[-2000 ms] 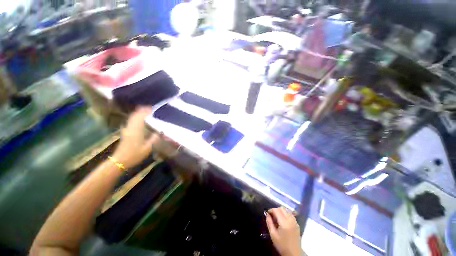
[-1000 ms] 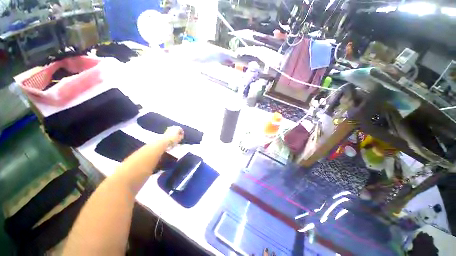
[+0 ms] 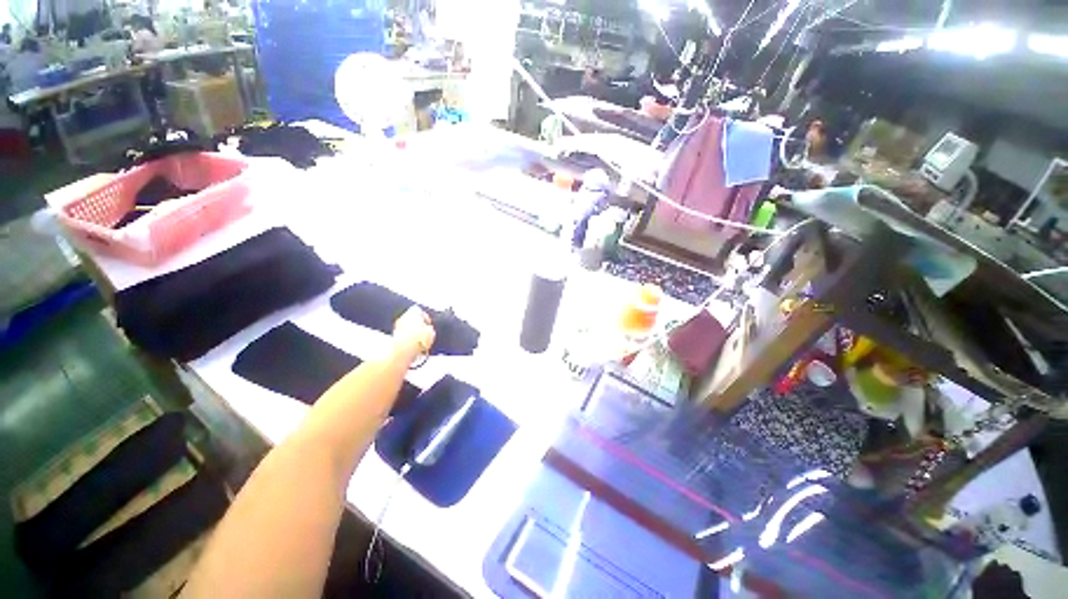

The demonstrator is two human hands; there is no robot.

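Note:
My left hand [image 3: 412, 332] reaches across the table and touches the farther of two black fabric strips [image 3: 372, 302], near its right end. The fingers are small and overexposed, so I cannot tell if they grip it. The nearer black strip [image 3: 281, 360] lies flat, partly behind my forearm. A thick black stack [image 3: 223, 293] lies to their left. The clear-blue sewing template [image 3: 632, 527] lies at the lower right, with a brown strip and a pink line across it. My right hand is not in view.
A dark device [image 3: 436, 427] with a cable lies on a blue pad [image 3: 474, 468] before the template. A dark thermos [image 3: 541, 310] stands behind it. A pink basket [image 3: 176, 234] is at the far left. A carton with black bundles [image 3: 100, 468] is below left. A cluttered wooden shelf [image 3: 761, 357] is behind the template.
My left hand has moved from beside the black stack to the farther strip. My right hand has left the view. The view has turned and shifted.

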